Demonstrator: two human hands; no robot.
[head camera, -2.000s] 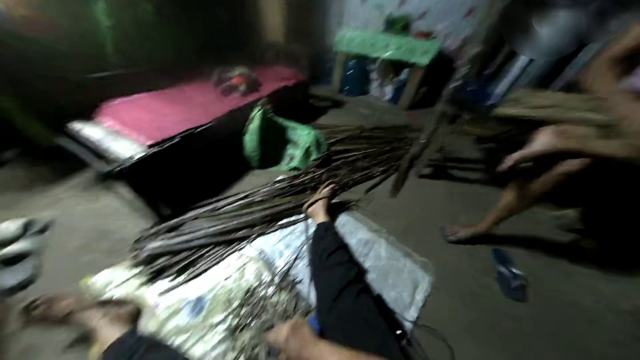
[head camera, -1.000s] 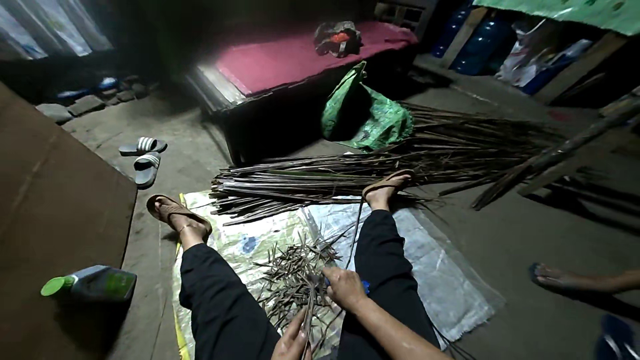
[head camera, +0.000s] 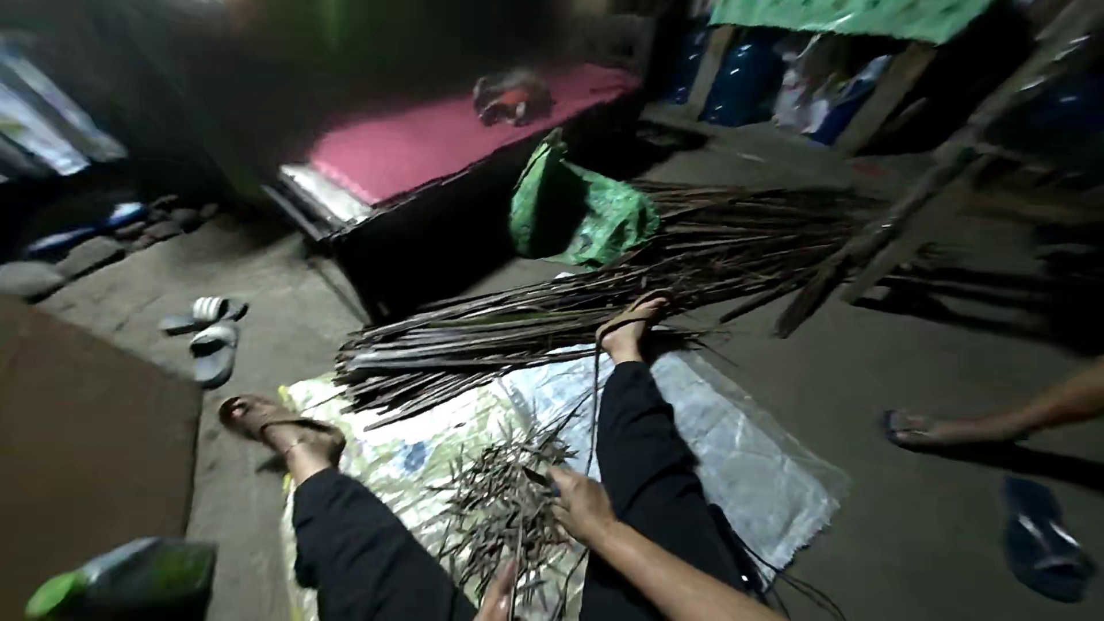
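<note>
My right hand (head camera: 585, 507) is closed on a small knife (head camera: 536, 476), its dark blade pointing left over a heap of short stalk pieces (head camera: 492, 509). Lower down, my left hand (head camera: 496, 595) is partly cut off by the bottom edge and holds a thin stalk (head camera: 518, 556) upright. The heap lies between my legs on a pale plastic sack sheet (head camera: 742, 448). Beyond it stretches a large bundle of long dry brown stalks (head camera: 483, 336). One long thin strip (head camera: 595, 397) runs from my sandalled foot down toward my right hand.
A green sack (head camera: 617, 216) sits behind the bundle, beside a low bed with a pink cover (head camera: 414, 151). Striped slides (head camera: 214, 349), a green-capped bottle (head camera: 142, 578) and a brown panel (head camera: 95, 431) are at left. Another person's foot (head camera: 940, 429) and a loose flip-flop (head camera: 1044, 539) are at right.
The view has swung since the oldest frame, bringing both hands into sight. Since one second ago, my right hand has moved a little away from my left.
</note>
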